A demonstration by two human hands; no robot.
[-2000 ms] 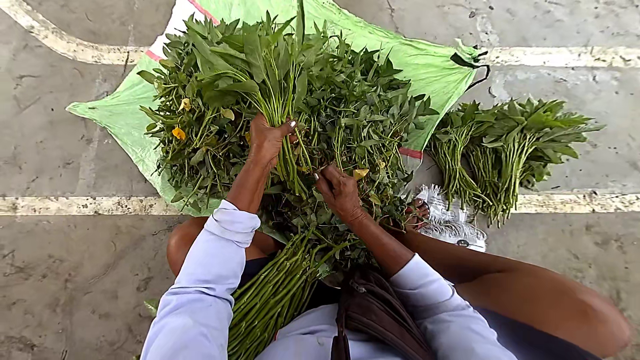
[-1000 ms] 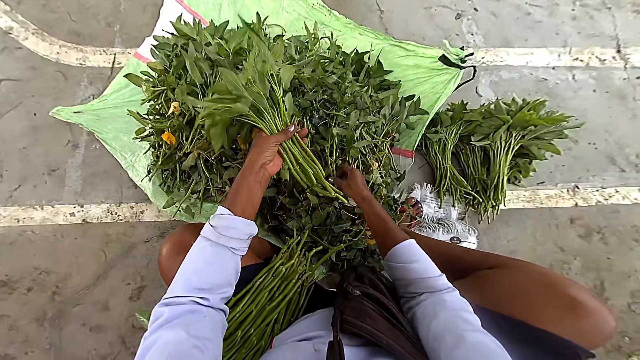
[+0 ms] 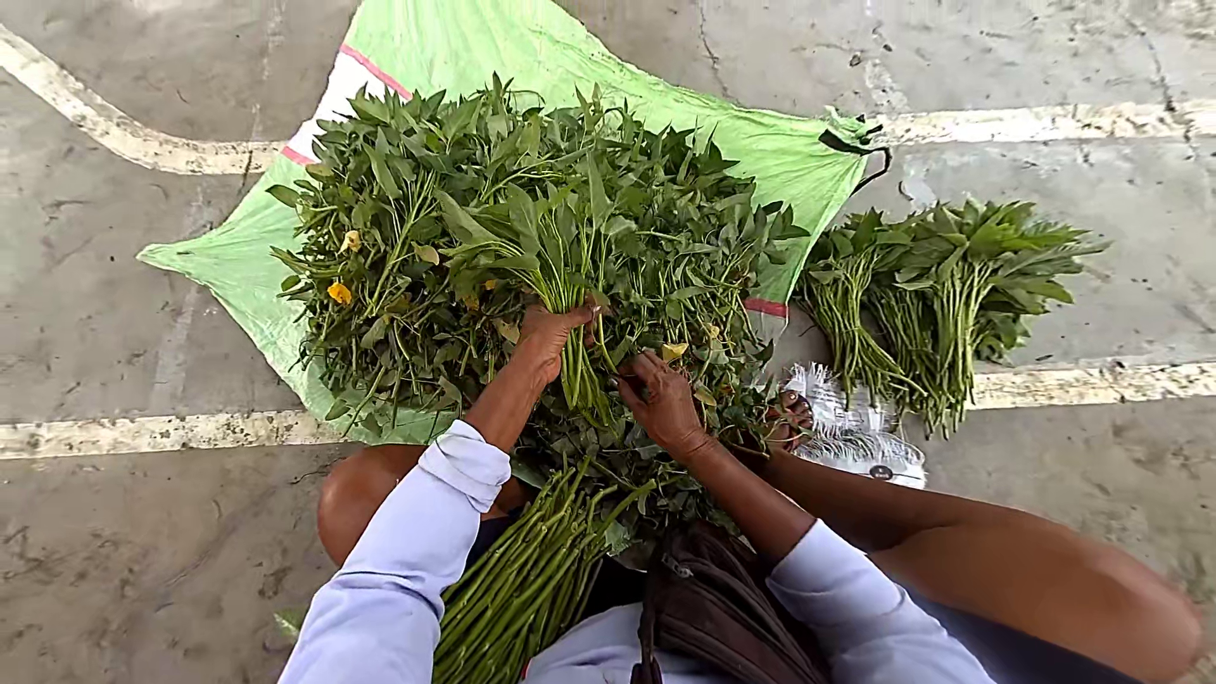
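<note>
A bunch of long-stemmed leafy greens (image 3: 560, 252) stands upright in my left hand (image 3: 559, 337), which is closed round its stems, with the cut ends pointing down toward me. Just right of those stem ends is my right hand (image 3: 662, 399), its fingers curled at the edge of the heap; whether it pinches a stem I cannot tell. Beneath both hands spreads a large heap of leafy greens (image 3: 380, 199) with some yellowed leaves. In my lap lies a thick bundle of green stems (image 3: 522, 579).
Under the heap is a green woven sack (image 3: 760, 142) with a black tie. Tied-looking bunches of greens (image 3: 950, 304) lie on the concrete floor (image 3: 142, 532) at the right, near white frayed strips (image 3: 850, 418). A dark bag (image 3: 722, 608) rests at my waist, between my bent legs.
The bunch in my left hand, slanted with its stems toward my right hand a second ago, is now upright. My right hand has drawn slightly apart from the stem ends.
</note>
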